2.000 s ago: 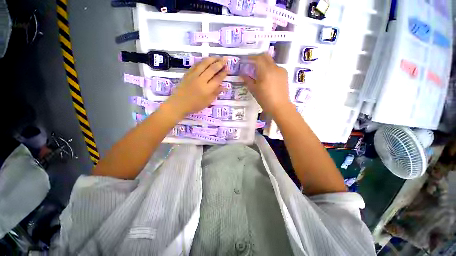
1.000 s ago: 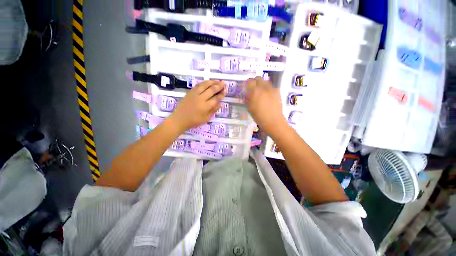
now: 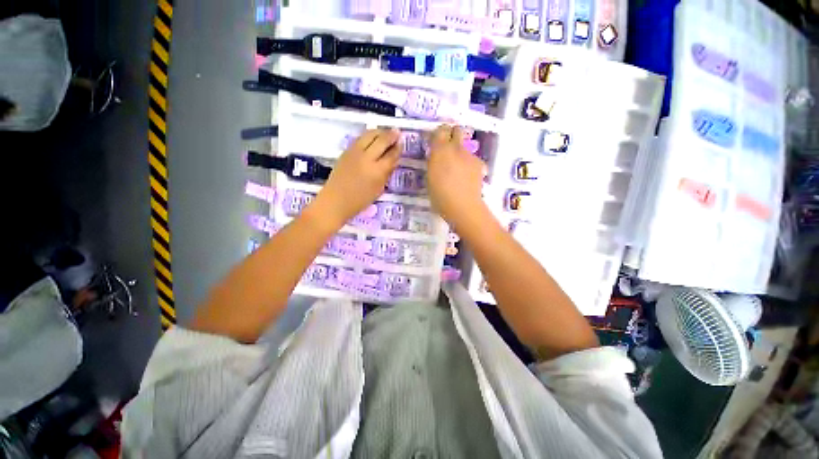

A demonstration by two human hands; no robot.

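Note:
A purple watch (image 3: pixel 413 143) lies across an upper slot of the compartment tray (image 3: pixel 435 289), its squarish head between my hands. My left hand (image 3: pixel 359 175) pinches its left side with the fingertips. My right hand (image 3: pixel 455 177) has its fingertips on its right side; the strap end is partly hidden under the fingers. Another purple watch (image 3: pixel 406 180) lies in the slot just below. More purple watches (image 3: pixel 391 215) lie in the lower slots. A black watch (image 3: pixel 298 167) lies in a slot left of my left hand.
The white watch-head tray (image 3: pixel 575 255) with small gold-rimmed heads (image 3: pixel 523 169) adjoins on the right. Beyond it is a strap tray (image 3: pixel 660 269) with purple, blue and coral straps. A white fan (image 3: pixel 703 336) stands lower right. Black and blue watches (image 3: pixel 444 64) lie farther up.
My hands have moved from the watch in the black watch's row to the purple watch one slot farther up. The view has shifted, so more of the tray's far end shows.

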